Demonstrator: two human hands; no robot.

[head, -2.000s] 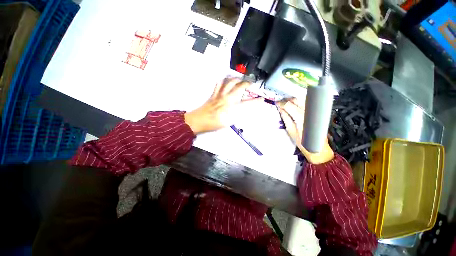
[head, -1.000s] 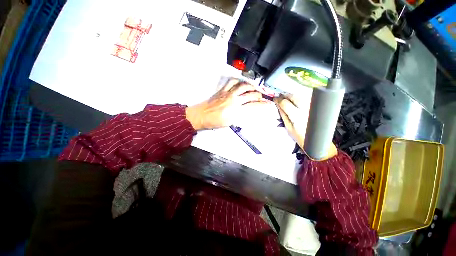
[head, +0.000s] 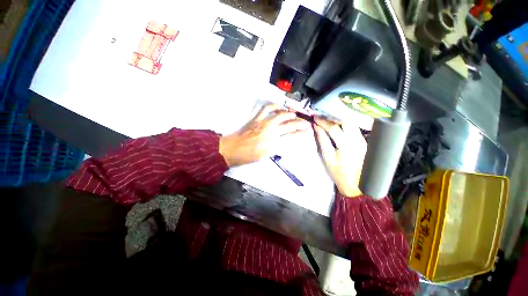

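A dark webbing strap piece lies between my fingertips, just in front of the sewing machine's needle area. My left hand holds its left end. My right hand holds its right end, partly hidden by the lamp head. The black sewing machine head with a red spot stands right behind my fingers. Another narrow dark strap piece lies on the white sheet, between my hands and the table's front edge.
The gooseneck lamp hangs over my right hand. A loose pile of black strap pieces lies to the right. A yellow plastic bin stands at lower right. Red and black markings show on the sheet. A blue crate is at left.
Both hands have come together at the needle area, the left moving right, and now hold a strap piece between them. The camera view has shifted slightly.
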